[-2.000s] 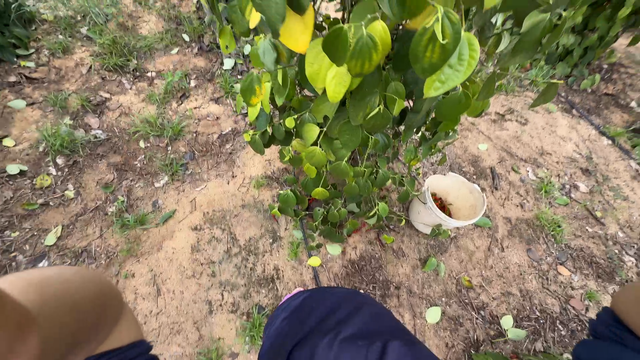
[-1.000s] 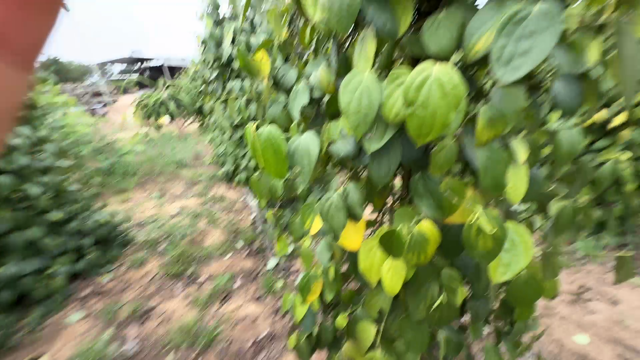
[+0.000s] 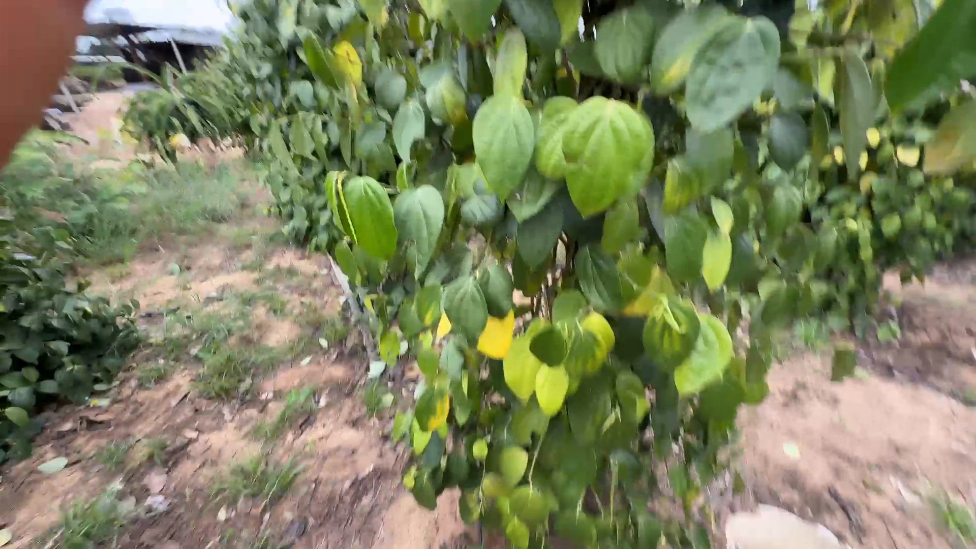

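Note:
At the upper left edge, a blurred bare patch of skin (image 3: 34,65) appears to be part of my left hand or arm. Its fingers are out of view, and what it touches cannot be seen. My right hand is not in view. A tall climbing vine, probably pepper (image 3: 564,229), fills the middle with broad green leaves. Among them hang a few yellow ones, including a bright yellow leaf (image 3: 496,335). The pale rim of a bucket (image 3: 781,529) shows at the bottom edge, right of the vine's base, its inside hidden.
Another leafy plant (image 3: 53,343) borders the left side. Sandy ground (image 3: 305,457) with grass tufts and fallen leaves lies between it and the vine. More vines (image 3: 900,206) stand behind at right. A roofed structure (image 3: 152,42) is at the far upper left.
The view has tilted up from the ground to the vine. The bucket, earlier fully seen with brownish contents, now shows only its rim. The skin patch at upper left remains.

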